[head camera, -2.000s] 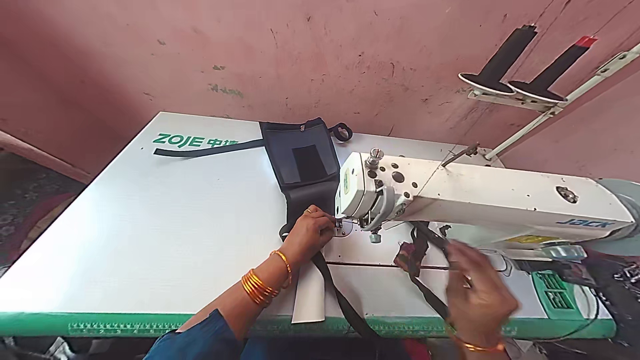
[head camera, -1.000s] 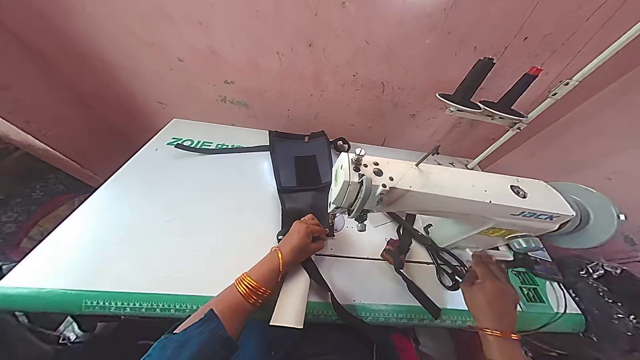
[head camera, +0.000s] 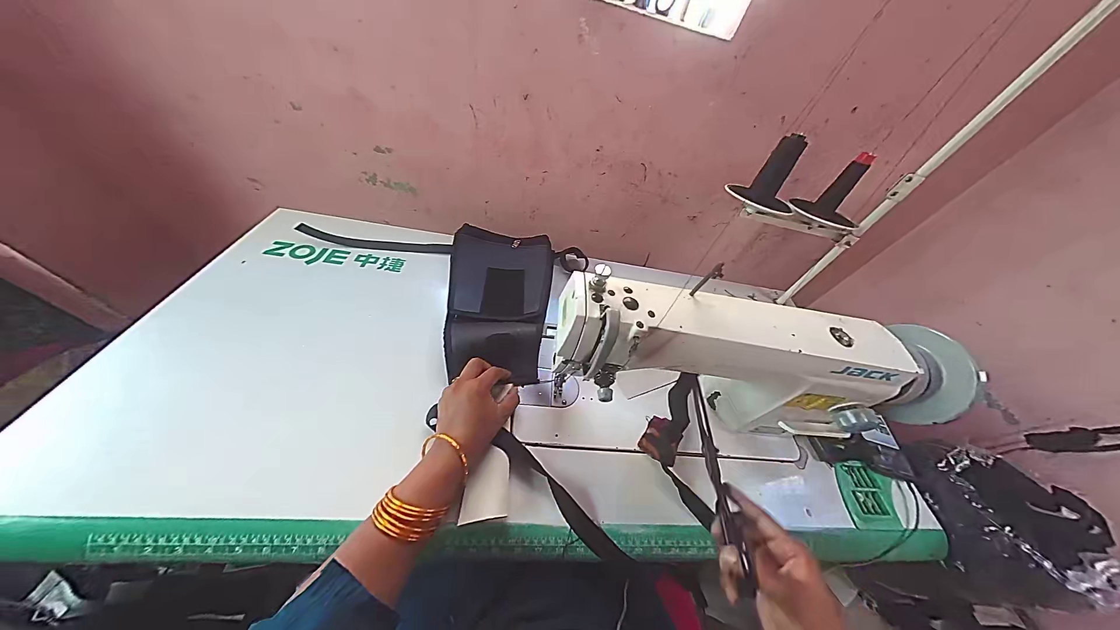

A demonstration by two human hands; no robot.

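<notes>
A black fabric piece with straps (head camera: 499,280) lies on the white sewing table, left of the needle area of the sewing machine (head camera: 752,337). At its lower edge my left hand (head camera: 475,407) grips the fabric, fingers closed, beside the presser foot (head camera: 562,385). A black strap (head camera: 569,507) runs from below that hand over the table's front edge. My right hand (head camera: 770,560) holds dark scissors (head camera: 713,464) by the handles, blades pointing up toward the machine arm. Another black strap (head camera: 678,402) with a reddish-brown bundle (head camera: 661,440) lies under the arm. Pale material (head camera: 484,486) lies by my left wrist.
Two black thread cones (head camera: 779,171) stand on a holder at the back right, against the pink wall. A green ruler edge (head camera: 350,541) runs along the table front (head camera: 219,394). Dark fabric (head camera: 1006,516) is heaped at the right, beside the handwheel (head camera: 941,374).
My right hand, beside the scissors on the table a second ago, now has them lifted near the front edge. The black fabric piece has moved away from the needle area, toward the left.
</notes>
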